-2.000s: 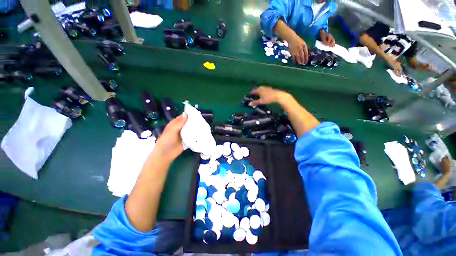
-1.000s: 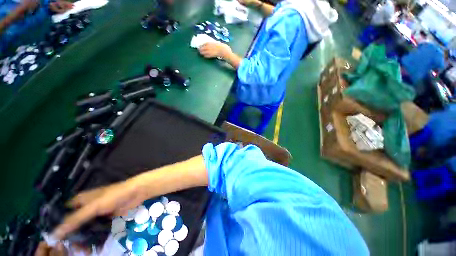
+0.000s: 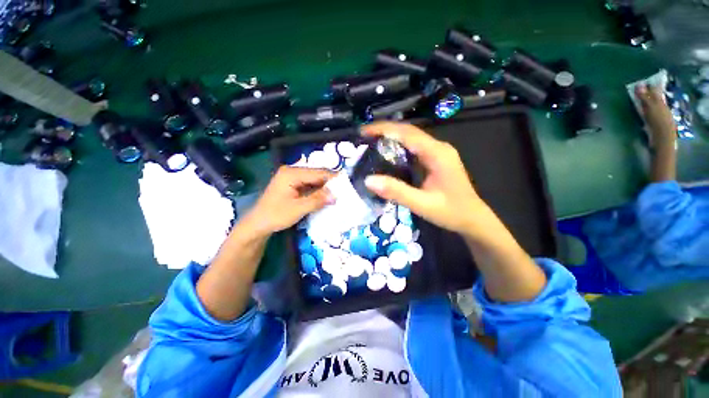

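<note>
My right hand (image 3: 435, 183) grips a black monocular body (image 3: 382, 165) above the tray, with its shiny round end facing up. My left hand (image 3: 289, 200) holds a white wiping cloth (image 3: 347, 204) against or close to the barrel's left side; exact contact is unclear. Below them, white and teal-blue lens discs (image 3: 377, 260) lie heaped in the left compartment of the black parts tray (image 3: 497, 194). The hands and cloth hide part of the heap.
Many black barrels (image 3: 260, 99) lie beyond the tray. A stack of white wipes (image 3: 183, 218) is left of it, and a separate cloth (image 3: 29, 218) is at far left. A small pale scrap (image 3: 241, 82) lies beyond. Another person's hand (image 3: 655, 109) is at right.
The view has swung back from the right-hand floor and cartons to the tray. My right hand, blurred near the barrels before, now holds a barrel over the discs beside my left hand and cloth.
</note>
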